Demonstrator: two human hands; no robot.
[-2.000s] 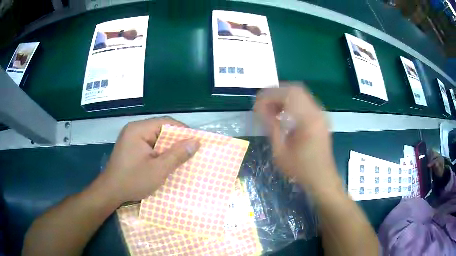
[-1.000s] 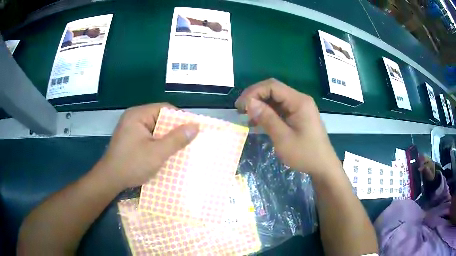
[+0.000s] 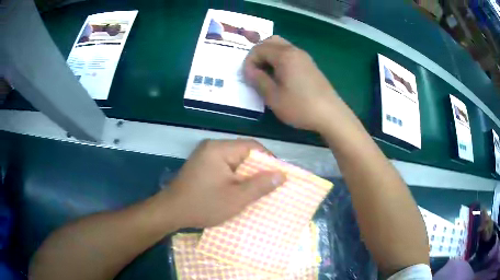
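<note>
My left hand (image 3: 227,183) holds a dot sticker sheet (image 3: 268,219) by its upper left corner, thumb on top, tilted over a spare sticker stack (image 3: 186,257). My right hand (image 3: 288,79) is over the right side of a white product box (image 3: 225,63) on the green conveyor belt (image 3: 323,71). Its thumb and forefinger are close together, at or just above the box's top. Whether a sticker is between them cannot be told.
More product boxes lie left (image 3: 104,52) and right (image 3: 398,104) on the belt. A metal side rail (image 3: 159,136) and upright post (image 3: 52,71) stand before it. A clear plastic bag (image 3: 348,240) lies beside the stack. A neighbour's hand (image 3: 486,225) and label sheet (image 3: 441,235) are at right.
My right hand has moved from the sheet's upper right corner up and forward to the box. My left hand still holds the sheet. The camera view has shifted and tilted.
</note>
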